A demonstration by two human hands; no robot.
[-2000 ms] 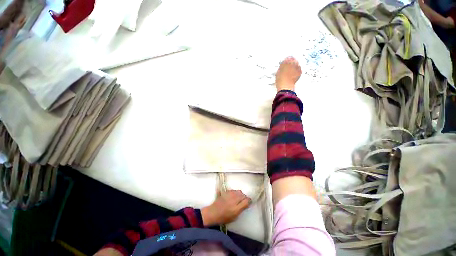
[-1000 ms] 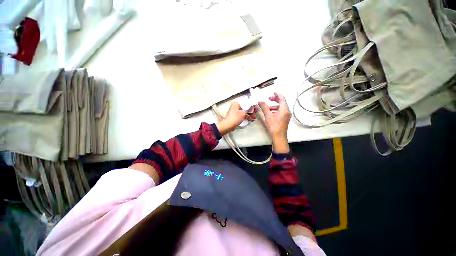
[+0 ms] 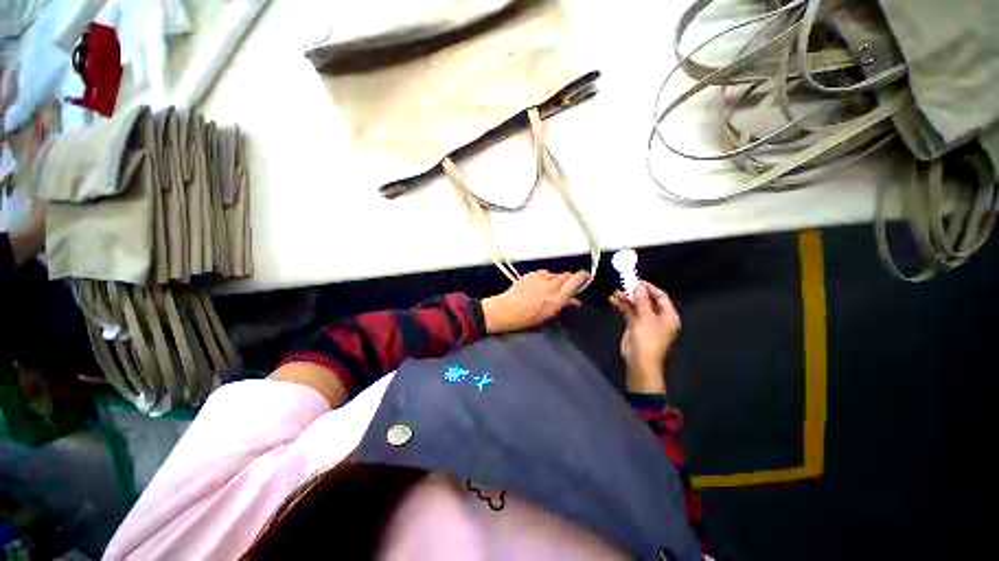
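Observation:
A beige tote bag (image 3: 438,99) lies folded on the white table, its dark-edged opening towards me. Its two thin handles (image 3: 565,197) loop over the table's front edge. My left hand (image 3: 537,299) holds the handles' near ends just beyond the table edge; part of the grip is hidden by the fingers. My right hand (image 3: 651,327) is to the right, over the floor, and pinches a small white tag (image 3: 626,266) by its lower end. The tag points up and is apart from the handles.
A stack of folded bags (image 3: 197,203) sits at the left, handles hanging over the edge. More bags (image 3: 948,66) with looping handles lie at the right. A red tape dispenser (image 3: 101,68) and clear plastic are at the far left. The floor has a yellow line (image 3: 813,351).
Both hands were far apart, then together at the handles near the bag. Now they are lower, past the table edge; my right hand has moved right, away from the handles, with the white tag.

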